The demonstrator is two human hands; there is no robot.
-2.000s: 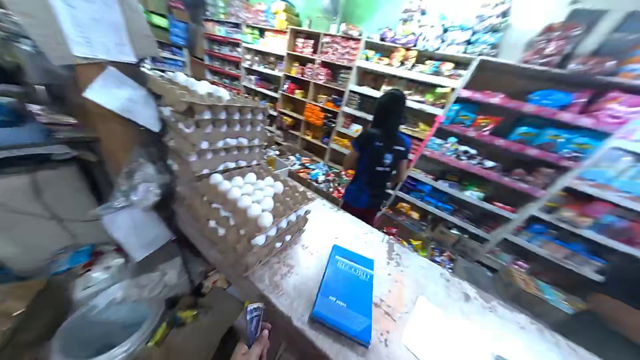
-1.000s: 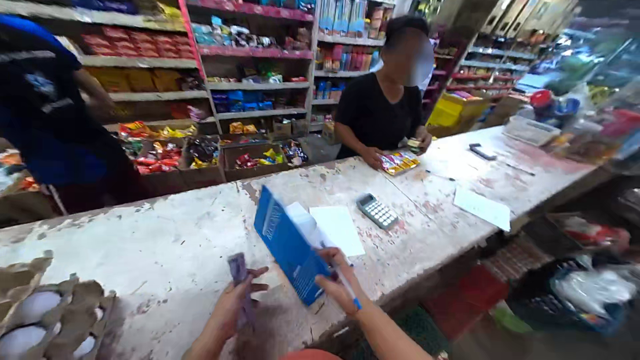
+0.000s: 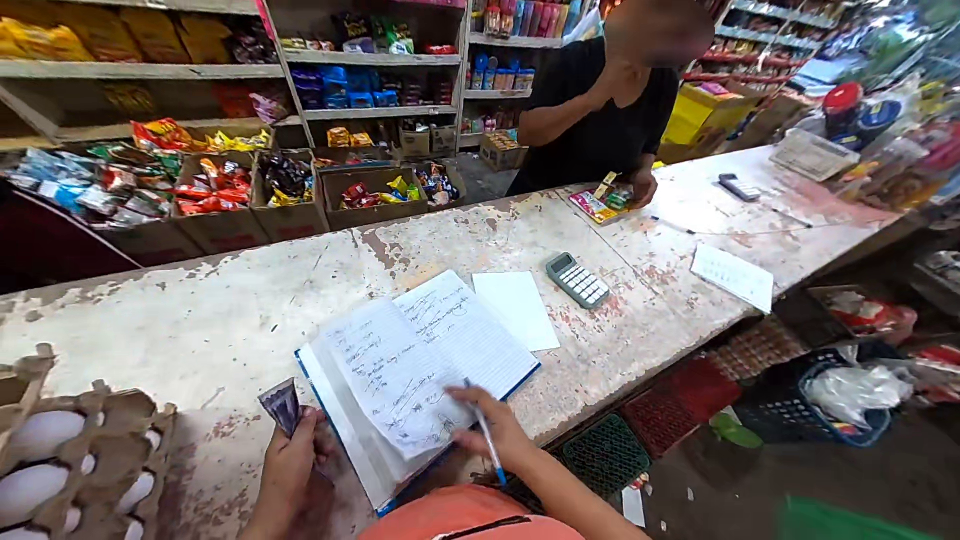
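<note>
A record book [image 3: 420, 360] with a blue cover lies spread on the worn white counter, its ruled pages bearing handwriting. My right hand [image 3: 499, 431] is over the lower part of the right page and holds a blue and white pen [image 3: 486, 435]. To the left of the book, my left hand [image 3: 296, 450] grips a small purple packet [image 3: 282, 407] near the cover's edge. A blank-looking white sheet [image 3: 517, 309] is partly under the book's right side. Beyond it lies a grey calculator [image 3: 577, 280] with white keys.
Egg trays [image 3: 82, 457] stand at the lower left. Across the counter [image 3: 225, 315], a person in black [image 3: 600, 112] touches colourful packets [image 3: 594, 206]. A written sheet [image 3: 732, 276] and a dark device [image 3: 739, 187] lie to the right. Boxes of snacks [image 3: 217, 195] stand behind.
The blue book, upright and partly open in my hands a second ago, now lies open on the counter. The person opposite has raised one hand towards the face.
</note>
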